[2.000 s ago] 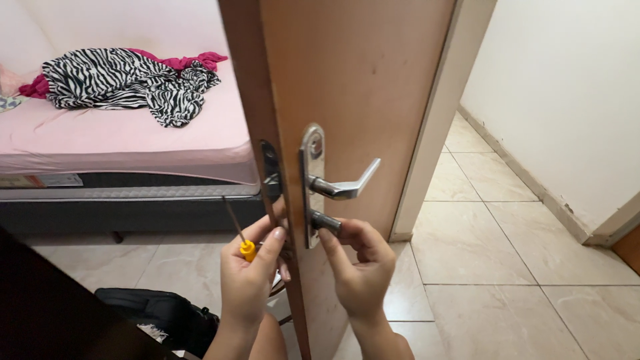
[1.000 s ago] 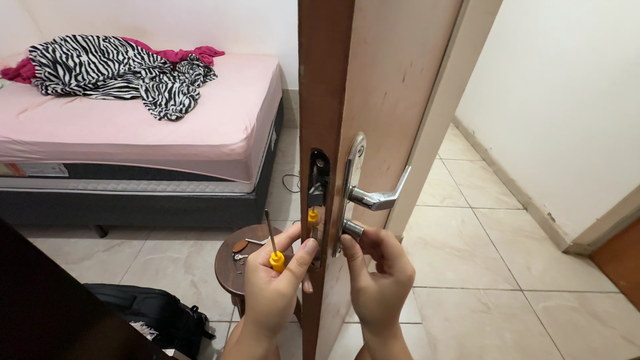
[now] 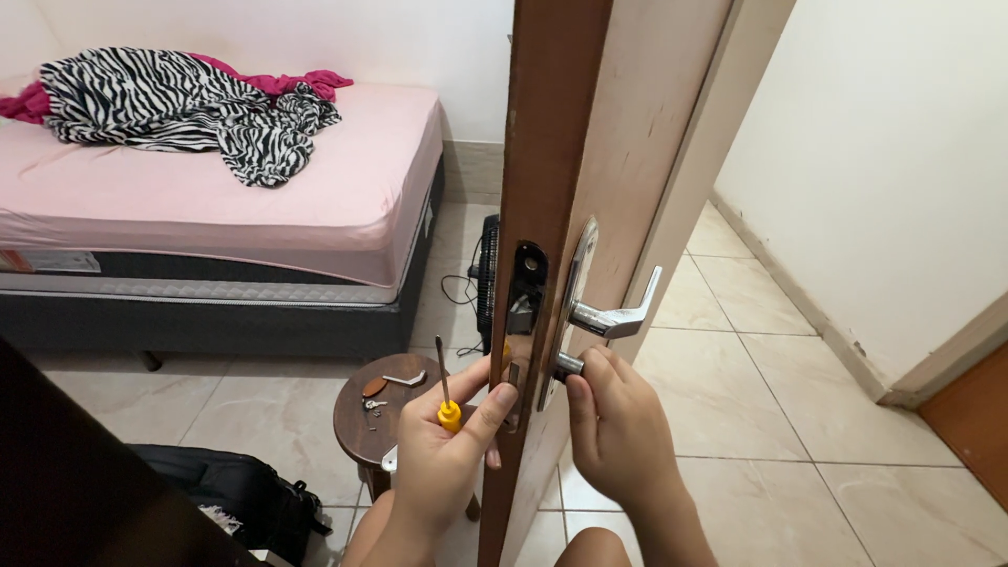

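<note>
A wooden door [image 3: 555,118] stands edge-on, with a mortise lock faceplate [image 3: 529,287] in its edge. On its right face are a metal escutcheon plate [image 3: 580,268] and a chrome lever handle [image 3: 610,319]. My left hand [image 3: 449,441] holds a yellow-handled screwdriver [image 3: 447,405], shaft pointing up, while its thumb and fingers touch the door edge at the lower lock. The fingertips of my right hand [image 3: 622,417] pinch the lock cylinder [image 3: 568,365], which sticks out of the plate below the lever. The cylinder's inner part is hidden in the door.
Behind the door edge, a round wooden stool [image 3: 350,425] carries a loose lever handle [image 3: 405,379], keys [image 3: 375,404] and small screws. A black bag [image 3: 228,488] lies at lower left. A bed [image 3: 315,228] and a black fan [image 3: 488,276] stand beyond.
The view has shifted, showing more of the door edge, the stool and the fan. Both hands stay at the lower lock, the right on the cylinder and the left with the screwdriver.
</note>
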